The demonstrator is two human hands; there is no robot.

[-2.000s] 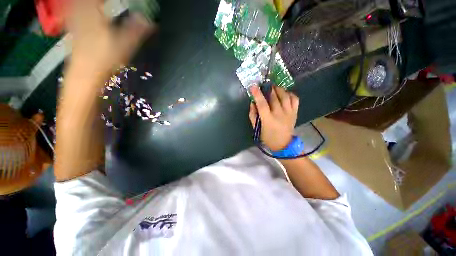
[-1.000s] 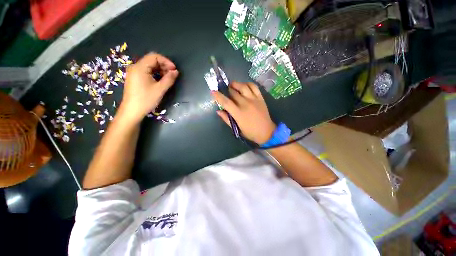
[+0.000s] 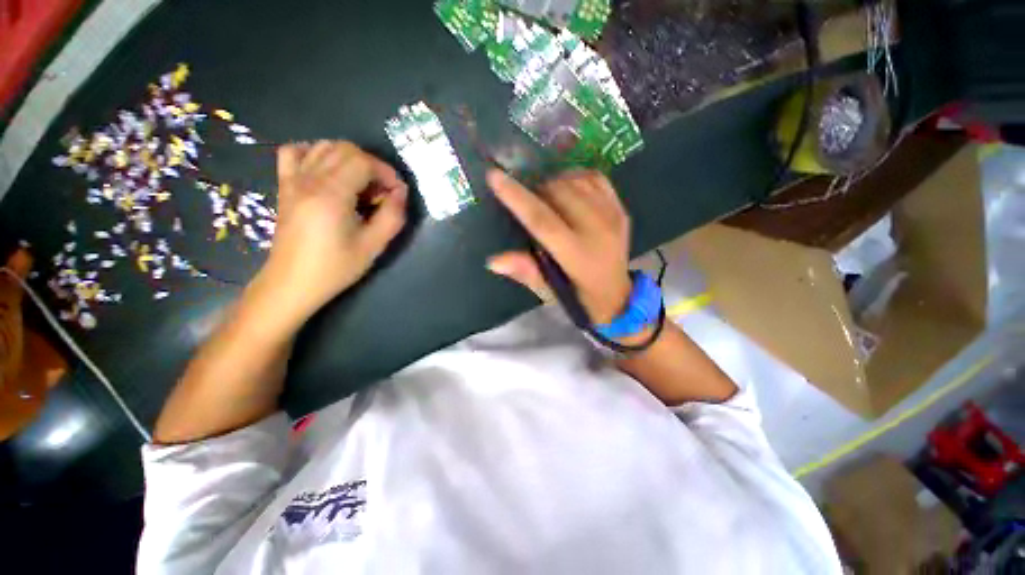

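Note:
A green and white circuit board (image 3: pixel 432 161) lies alone on the dark mat between my hands. My left hand (image 3: pixel 337 211) is just left of it, thumb and fingers pinched together on what looks like a small component, mostly hidden by the fingers. My right hand (image 3: pixel 571 234), with a blue wrist strap (image 3: pixel 636 308), holds the black-handled soldering iron (image 3: pixel 559 283). Its blurred front end points up and left, right of the board; whether it touches anything is unclear. Small white and yellow components (image 3: pixel 141 152) are scattered left of my left hand.
Overlapping green boards (image 3: pixel 570 92) lie beyond my right hand, beside a dark grainy tray (image 3: pixel 697 56). A tip cleaner (image 3: pixel 837 126) sits at the bench edge. An open cardboard box (image 3: pixel 776 298) is on the floor at right. An orange fan (image 3: pixel 25 359) is at far left.
The single board, under my right hand a second ago, now lies uncovered in front of me. My right hand has moved off it with the iron. My left hand stays pinched near the scatter.

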